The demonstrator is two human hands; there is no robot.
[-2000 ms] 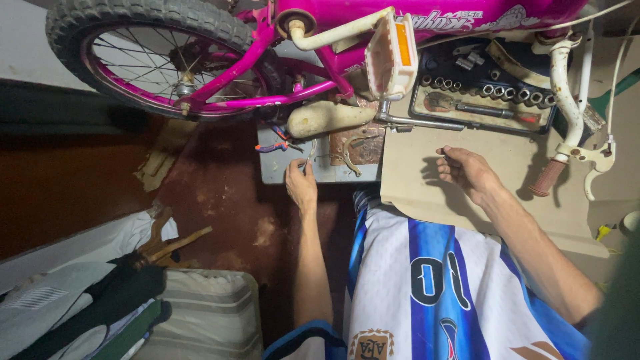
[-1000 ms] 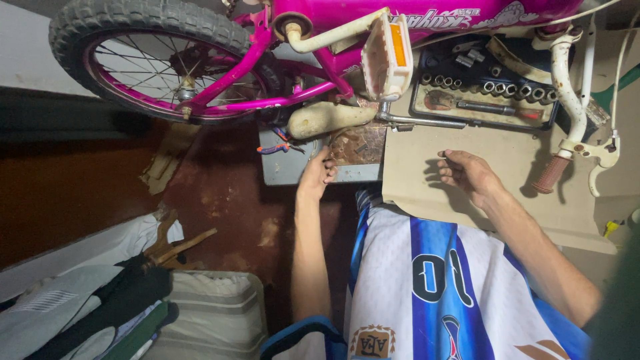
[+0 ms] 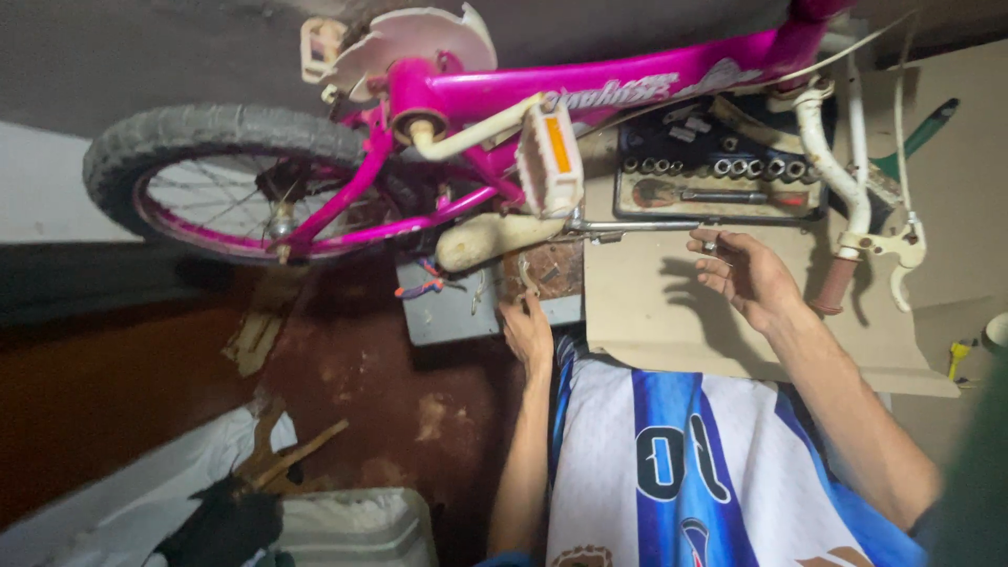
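Observation:
My left hand (image 3: 526,331) is at the front edge of a grey board, its fingertips against the lower end of a curved metal part (image 3: 528,276); whether they grip it is unclear. My right hand (image 3: 748,276) is raised over the cardboard (image 3: 646,299), with a small shiny metal part (image 3: 709,247) between its fingers. Beyond my hands lies a pink child's bicycle (image 3: 598,83) on its side, its pale saddle (image 3: 480,242) over the board. Red-and-blue pliers (image 3: 420,290) and a thin metal piece (image 3: 478,293) rest on the board, left of my left hand.
Behind the cardboard, an open socket set (image 3: 720,197) holds a ratchet and several sockets. The white handlebar (image 3: 846,189) and brake lever (image 3: 902,252) extend at right. A green-handled tool (image 3: 929,130) lies farther right. Cloth and a striped cushion (image 3: 354,524) are at lower left.
My left hand has moved right from beside the thin metal piece to the curved part. My right hand has turned, and a small metal part now shows in its fingers. The view has shifted.

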